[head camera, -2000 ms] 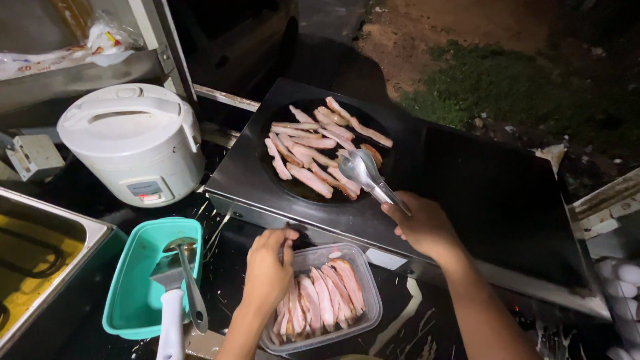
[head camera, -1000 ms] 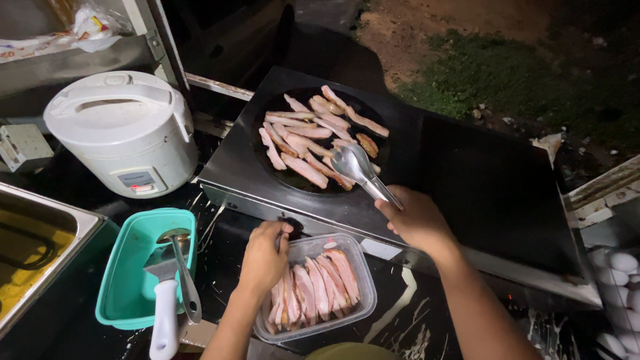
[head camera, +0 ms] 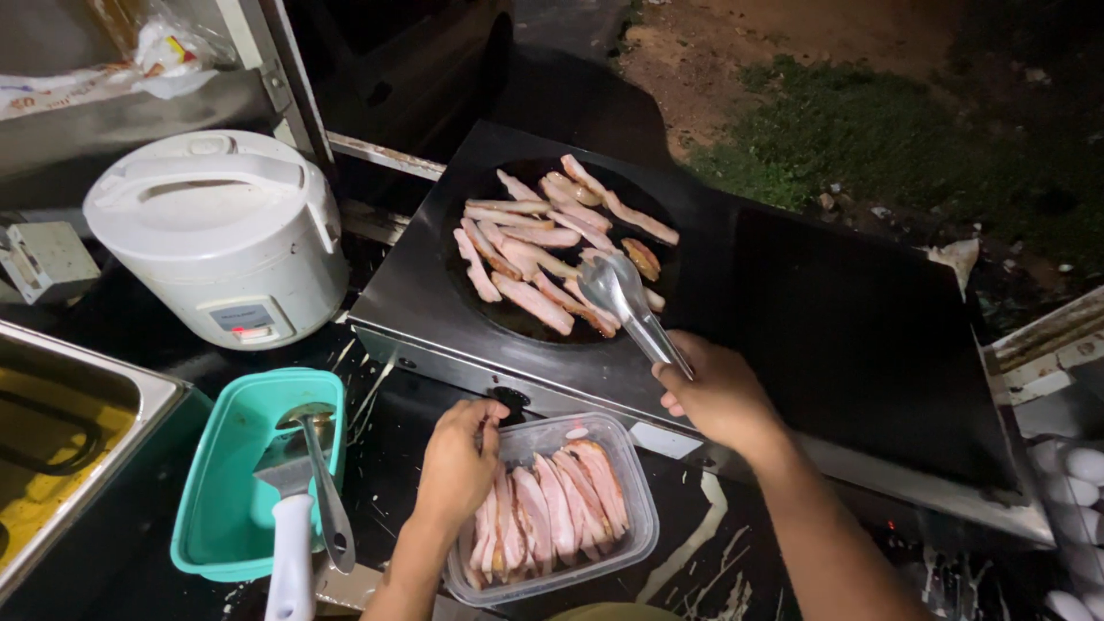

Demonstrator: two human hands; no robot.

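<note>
My right hand (head camera: 720, 388) grips metal tongs (head camera: 625, 302), whose broad tips rest on sliced meat strips (head camera: 535, 306) lying on the round dark plate of a griddle (head camera: 405, 302). My left hand (head camera: 461, 461) is at the griddle's front edge by a dark knob (head camera: 509, 397), over the upper left corner of a clear plastic container (head camera: 647, 517). Its fingers are curled; whether they touch the knob I cannot tell. The container holds a row of more sliced meat (head camera: 561, 504).
To the left are a white rice cooker (head camera: 233, 224) with a red light, a teal plastic tub (head camera: 211, 466) holding a spatula (head camera: 291, 552) and a ladle (head camera: 323, 492), and a metal fryer (head camera: 159, 388) with yellow oil. Several eggs (head camera: 1078, 492) are at the right edge.
</note>
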